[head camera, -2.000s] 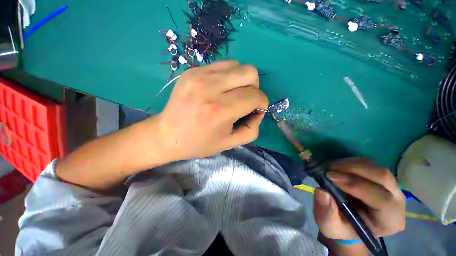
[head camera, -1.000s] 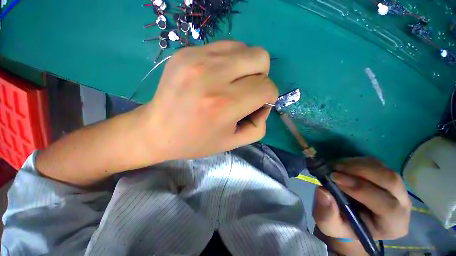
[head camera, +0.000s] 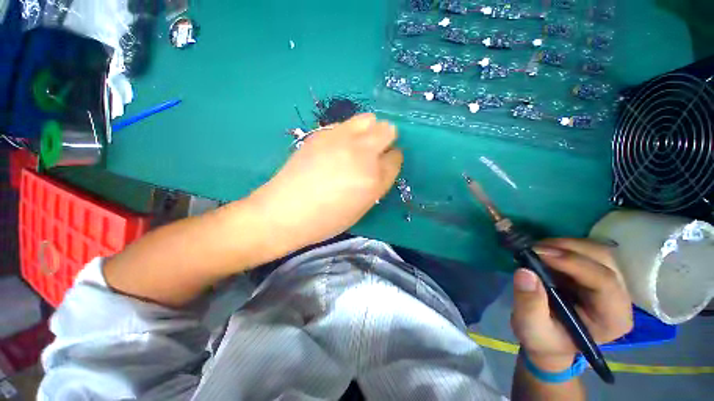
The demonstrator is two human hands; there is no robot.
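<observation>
My left hand [head camera: 337, 176] is curled over the mat, fingertips turned down and mostly hidden. A pale strand of solder wire [head camera: 313, 131] curves out behind it. A small dark circuit board [head camera: 404, 190] lies just right of its fingers, apart from them. My right hand [head camera: 575, 294] grips the black handle of the soldering iron [head camera: 485, 202]; its coppery tip is raised right of the board and not touching it. A pile of dark lead wires [head camera: 340, 110] lies behind my left hand, with wired components [head camera: 300, 135] partly covered by the hand.
A clear blister tray [head camera: 501, 133] of finished boards lies at the back right. A black fan [head camera: 663, 142] and an off-white pot [head camera: 638, 254] stand right. A whitish strip [head camera: 498, 171] lies below the tray. A blue stick [head camera: 147, 114] and a red tray [head camera: 74, 227] are left.
The view has widened. The iron tip has moved away from the board, to the right. My left fingers have drawn back from the board, and its angle has changed.
</observation>
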